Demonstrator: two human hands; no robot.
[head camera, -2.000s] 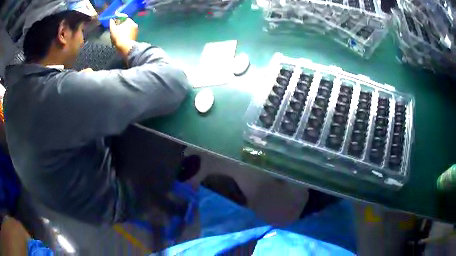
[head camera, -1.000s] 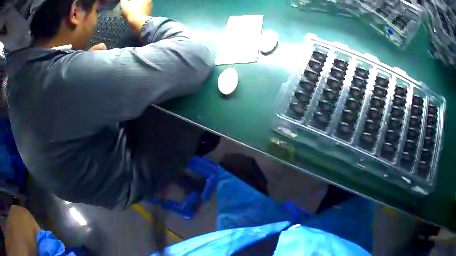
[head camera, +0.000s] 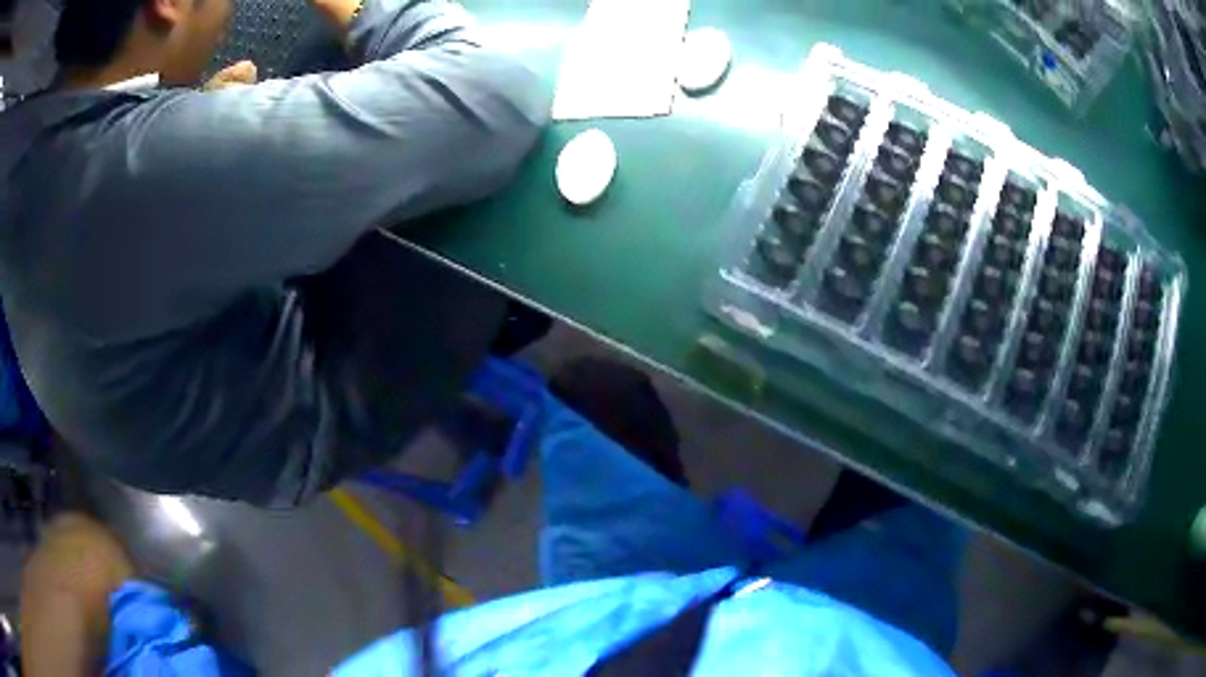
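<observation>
A large clear ribbed tray (head camera: 913, 347) lies on the green bench, angled near its front edge. Its columns of pockets hold many small black round parts. A small piece of a pale green item (head camera: 1200, 532) is cut off by the right edge. Neither my left hand nor my right hand can be made out. A bare arm (head camera: 69, 582) beside a blue sleeve is at the lower left; whose it is cannot be told, and no hand shows on it.
A person in a grey smock (head camera: 251, 218) leans on the bench at left. A pale sheet (head camera: 619, 60) and two white ovals (head camera: 586, 167) lie between that person and the tray. More clear trays (head camera: 1058, 40) are at the far right. A blue stool (head camera: 509, 423) stands below the bench.
The view has shifted, so the far bench items, including the blue bin, have left or slid toward the top edge. The seated person's raised hand is now mostly cut off. The tray looks unmoved on the bench.
</observation>
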